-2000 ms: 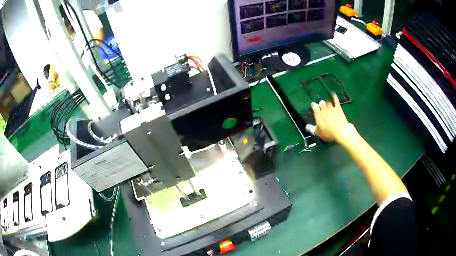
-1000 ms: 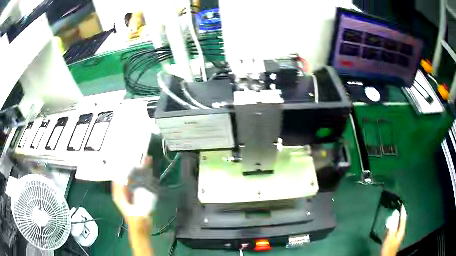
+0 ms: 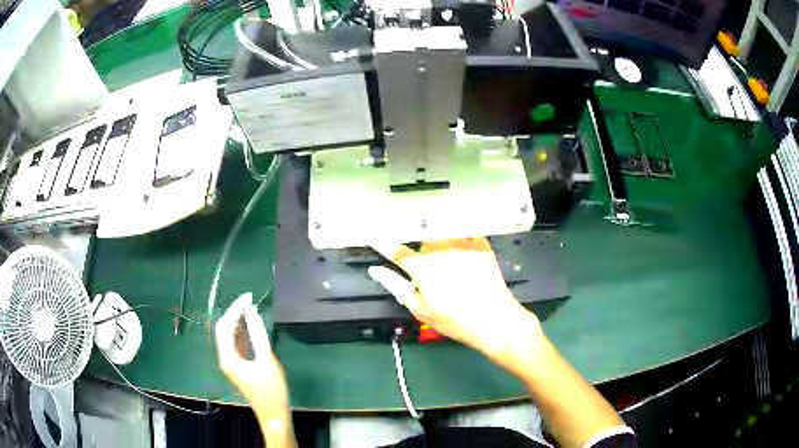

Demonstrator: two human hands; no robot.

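Note:
The press machine [image 3: 422, 105] stands on the bench, its grey column over a pale fixture plate [image 3: 420, 206]. My right hand [image 3: 460, 289] reaches over the black machine base [image 3: 307, 289], fingertips at the plate's front edge and partly hidden. A thin dark edge shows between thumb and fingers; whether I hold a part is unclear. My left hand [image 3: 250, 359] is left of the base, over the bench, white-tipped fingers curled with a gap to the thumb; no part shows clearly in it. A black phone frame [image 3: 177, 147] lies on the white conveyor plate [image 3: 140, 206].
Several more frames [image 3: 86, 157] lie in a row further left. A white fan [image 3: 44, 324] and white round-based device [image 3: 116, 328] stand at left. A clear tube [image 3: 229, 236] runs beside the press. Right are a long black bar [image 3: 609, 157], thin dark frames [image 3: 644, 144] and a tray stack [image 3: 782, 214].
My right hand has moved from the right bench, where it held a dark frame, to the press. My left hand has moved down from the conveyor plate. A separate frame now shows there.

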